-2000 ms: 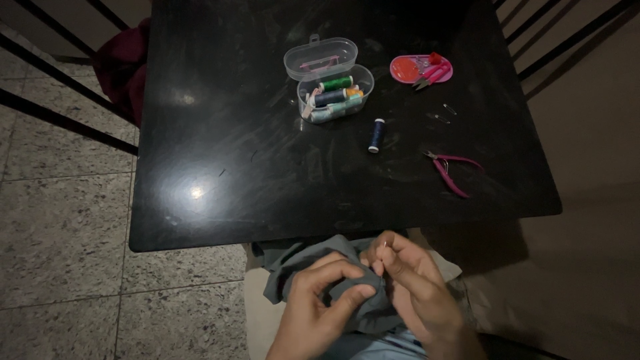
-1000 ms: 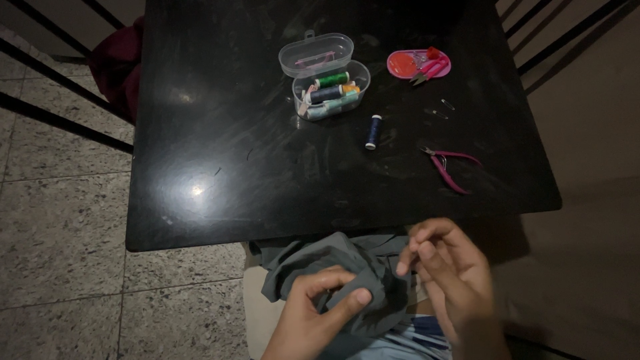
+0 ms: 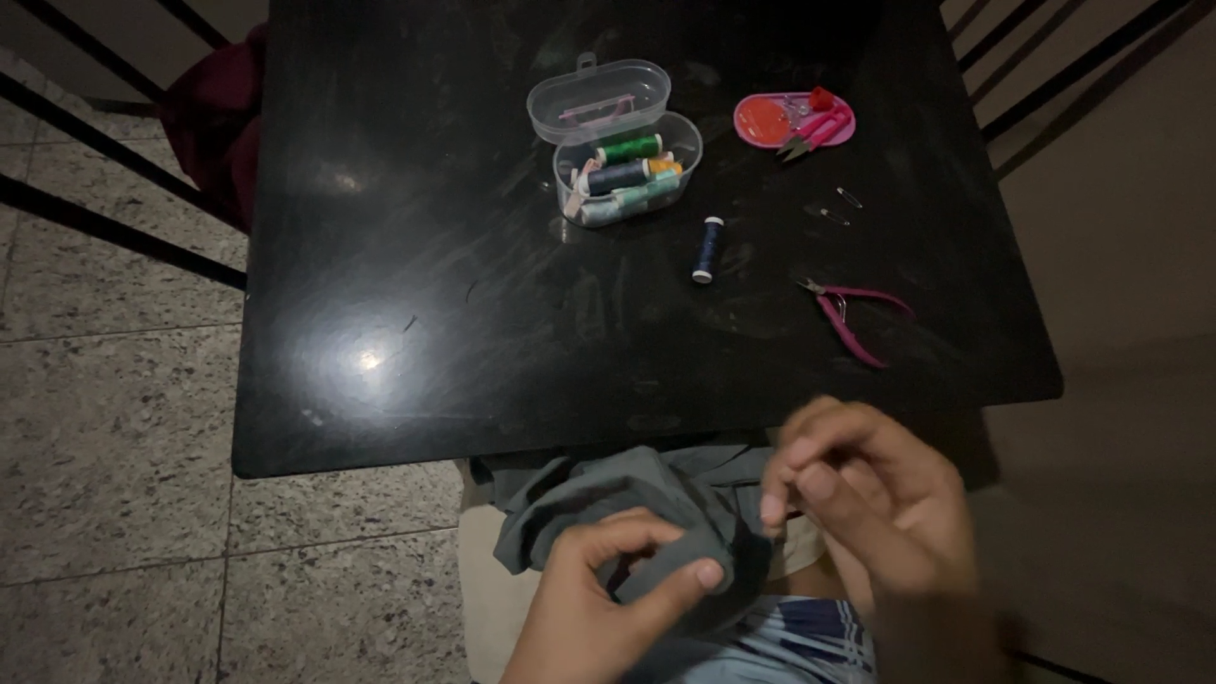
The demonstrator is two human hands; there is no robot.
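Observation:
Grey-green cloth (image 3: 655, 503) lies bunched over the lap below the table's front edge. My left hand (image 3: 617, 589) grips a fold of it between thumb and fingers. To the right of the cloth, my right hand (image 3: 855, 494) is raised with thumb and fingertips close together; whether a needle or thread is between them cannot be made out. On the table, a spool of dark blue thread (image 3: 708, 250) lies beyond the hands. Pink-handled cuticle nippers (image 3: 850, 318) lie to its right with their handles apart. Two small safety pins (image 3: 842, 207) lie above the nippers.
An oval clear plastic box (image 3: 627, 171), its lid raised, holds several thread spools. Right of it, a pink oval tray (image 3: 793, 119) carries small thread snips and red items. The black table (image 3: 570, 380) stands before the lap; chair bars and dark red cloth (image 3: 214, 123) are at the left.
My right hand has moved right, away from the cloth, since two seconds ago. My left hand has kept its hold on the fabric.

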